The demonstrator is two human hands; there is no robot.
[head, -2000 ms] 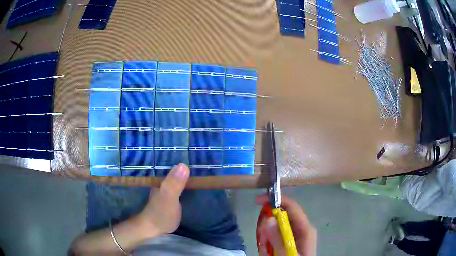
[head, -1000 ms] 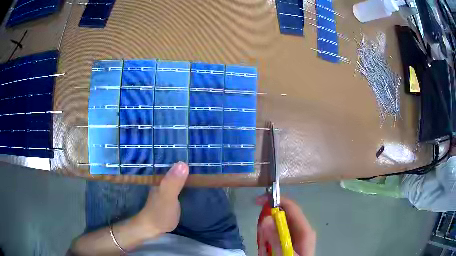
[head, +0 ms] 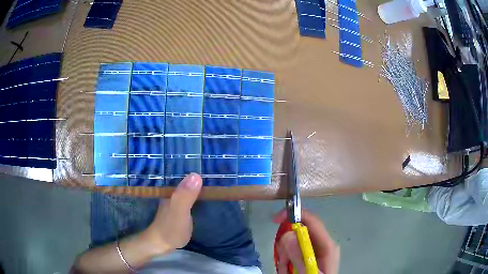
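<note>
A blue solar cell panel [head: 184, 123] of several side-by-side strips lies flat near the table's front edge. Silvery ribbon ends stick out past its left and right sides. My left hand [head: 174, 217] rests at the front edge, its thumb pressing on the panel's lower middle; the other fingers are hidden. My right hand [head: 318, 243] holds scissors [head: 294, 187] by the red and yellow handles. The blades look closed and point away from me, just right of the panel, tips at a ribbon end. A short ribbon piece [head: 311, 135] lies right of the tips.
Dark panels [head: 29, 112] lie at left. Cell strips [head: 350, 32] lie at the far side. A ribbon heap [head: 406, 83], a white bottle [head: 401, 10], a black item with a yellow patch [head: 442, 85] and cords are at right. A person's sleeve [head: 460, 198] shows at the right edge.
The middle ribbon end at the panel's right side is now shorter, and a short loose piece lies right of the blades. The blades look more closed. My left hand has barely moved.
</note>
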